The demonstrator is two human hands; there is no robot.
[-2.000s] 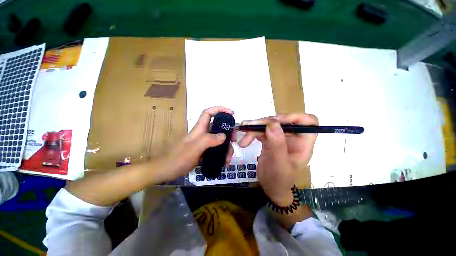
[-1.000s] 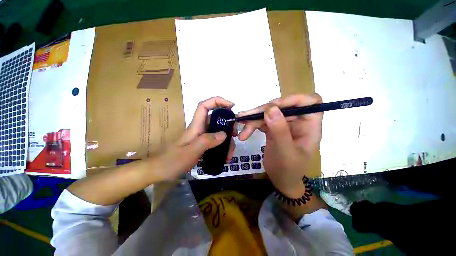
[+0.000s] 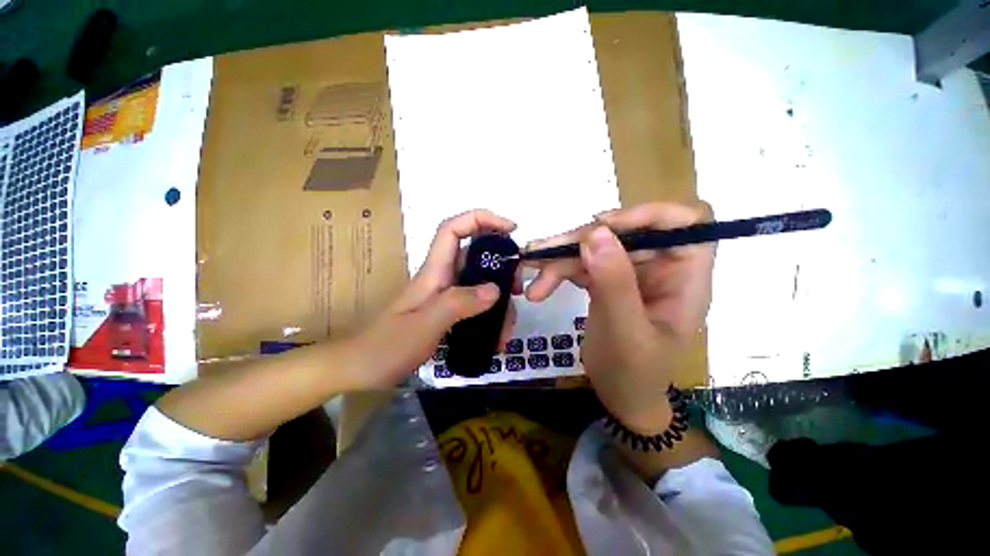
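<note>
My left hand (image 3: 434, 304) is closed around a black device housing (image 3: 474, 337), its rounded end facing up. A display sticker (image 3: 491, 261) with pale digit-like marks shows on that end. My right hand (image 3: 641, 282) holds the black tweezers (image 3: 716, 231) like a pen, roughly level. Their tips meet the right edge of the housing's end, by the sticker; whether they grip it, I cannot tell. The white sticker sheet (image 3: 494, 119) lies under my hands, with dark stickers along its near edge, partly hidden by the housing and my right hand.
Brown cardboard mat (image 3: 255, 217) lies under the sheet. A white board (image 3: 836, 261) is at the right, a printed carton panel (image 3: 136, 261) and full sticker sheet (image 3: 38, 228) at the left. The green conveyor belt (image 3: 326, 22) carries black devices. A sleeve (image 3: 43, 407) shows at the left edge.
The view has shifted, so the sheet and mat show higher in the picture. The tweezers have tilted slightly, rear end higher. The sticker's marks now show more clearly. Both grasps are unchanged.
</note>
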